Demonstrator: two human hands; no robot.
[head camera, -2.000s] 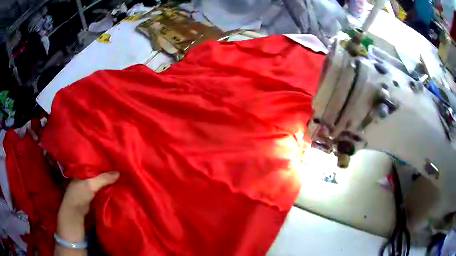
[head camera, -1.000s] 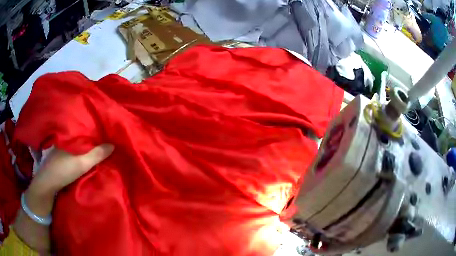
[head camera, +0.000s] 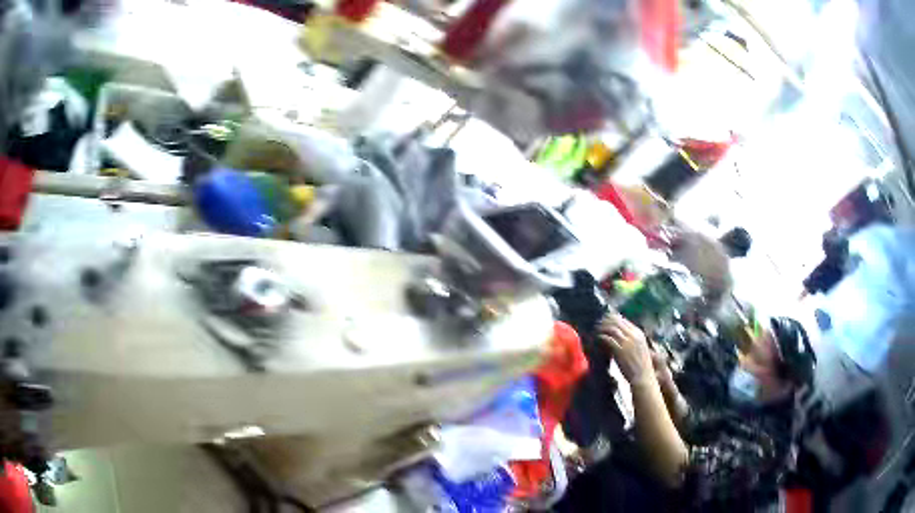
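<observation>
The view is blurred. The cream-white sewing machine (head camera: 331, 386) lies across the left and middle, seen from above along its arm. A bit of red fabric (head camera: 14, 195) shows at the left edge, and another red bit shows at the bottom left corner near the machine's head end. The needle area cannot be made out. Neither of my hands is in the picture.
Another person (head camera: 742, 431), with a mask and dark patterned top, sits at the right with a raised hand. A blue object (head camera: 233, 200) is behind the machine. Grey cloth (head camera: 386, 190), blue and red cloth below, and blurred workshop clutter surround it. Another person in light blue is far right.
The view has swung far to the right. The large red fabric has left the picture except for bits at the left, and my left hand is out of view. Other people now show.
</observation>
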